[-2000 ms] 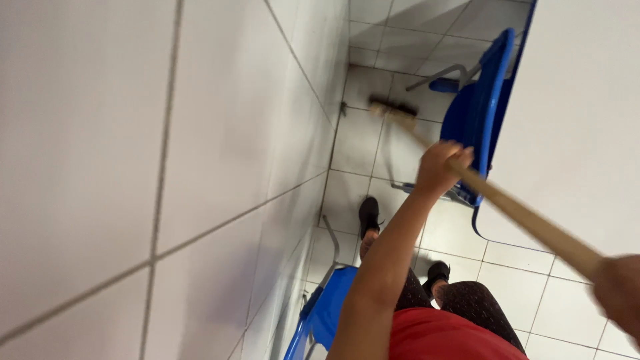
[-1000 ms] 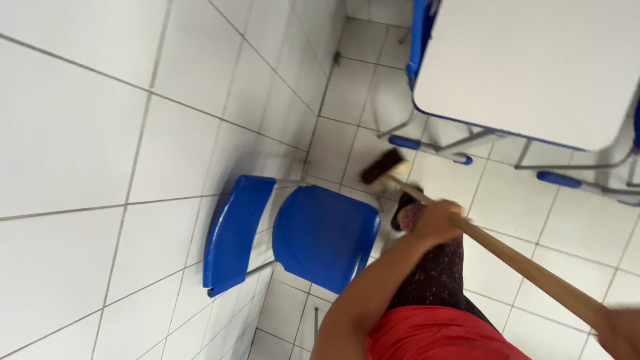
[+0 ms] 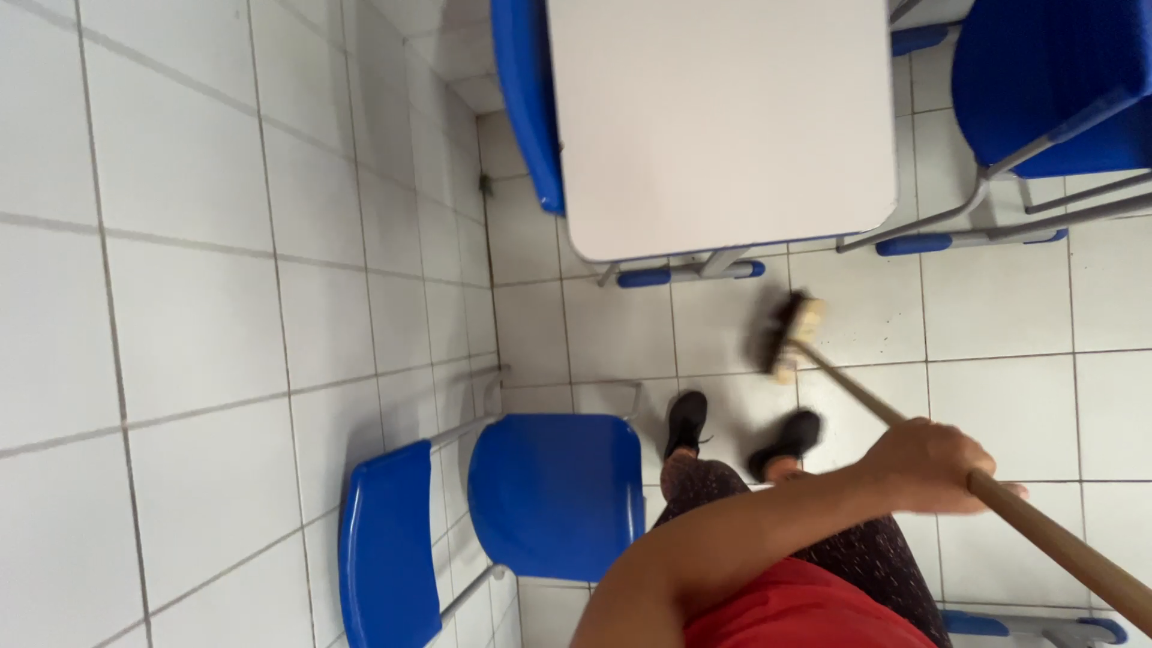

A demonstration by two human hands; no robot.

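Note:
My left hand (image 3: 931,463) is closed around the wooden handle of a push broom (image 3: 1053,531), partway along it. The handle runs from the lower right corner up to the broom head (image 3: 799,337), which is at the floor ahead of my feet. Its block is cream coloured, and its dark bristles on the left side are blurred. My right hand is outside the view, as is the upper end of the handle. Black shoes (image 3: 688,421) are on the white floor tiles between the broom head and my body.
A blue chair (image 3: 558,495) stands at the left beside the white tiled wall (image 3: 198,315). Ahead is a white-topped table (image 3: 720,126) with a blue chair (image 3: 531,108) at its left edge. Another blue chair (image 3: 1044,81) is at the upper right. Small dark specks lie on the floor tiles.
The view has shifted, showing more floor and furniture on the right. The broom head has moved away from the wall side. My right hand, earlier at the handle's upper part, has left the view.

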